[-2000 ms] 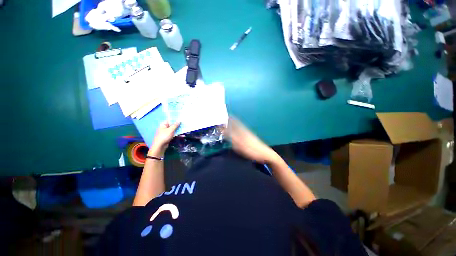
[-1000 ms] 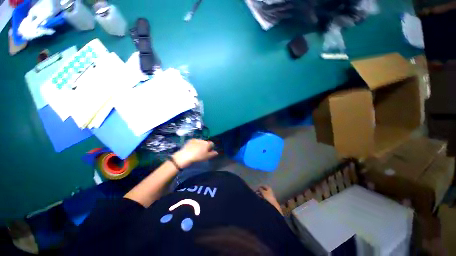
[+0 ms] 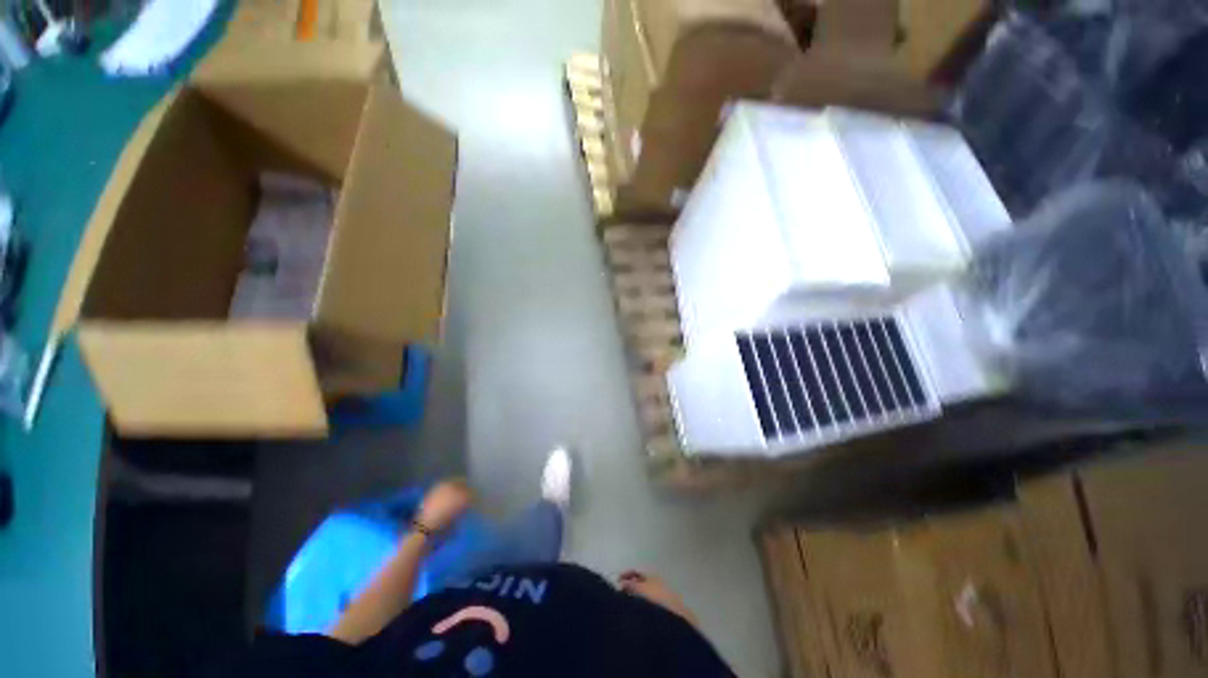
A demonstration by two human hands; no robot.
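Observation:
My left hand [image 3: 447,503], with a dark band at the wrist, is low in front of my body, over the edge of a blue stool [image 3: 331,570]. It is blurred and I see nothing in it, but its finger pose is unclear. My right hand [image 3: 643,583] is small and partly hidden beside my dark shirt. An open brown carton [image 3: 391,219] stands at the upper left with its flaps spread and some greyish contents inside.
The green bench [image 3: 53,583] is at the left edge. A grey floor aisle [image 3: 523,291] runs ahead. At the right are white boxes [image 3: 828,212] on a wooden pallet [image 3: 643,305], a black slotted panel [image 3: 832,375], plastic-wrapped goods [image 3: 1100,305] and brown cartons [image 3: 914,596].
The view has turned right, away from the papers on the bench, to the aisle and stacked goods. Both hands are off the papers; a white shoe now shows on the floor.

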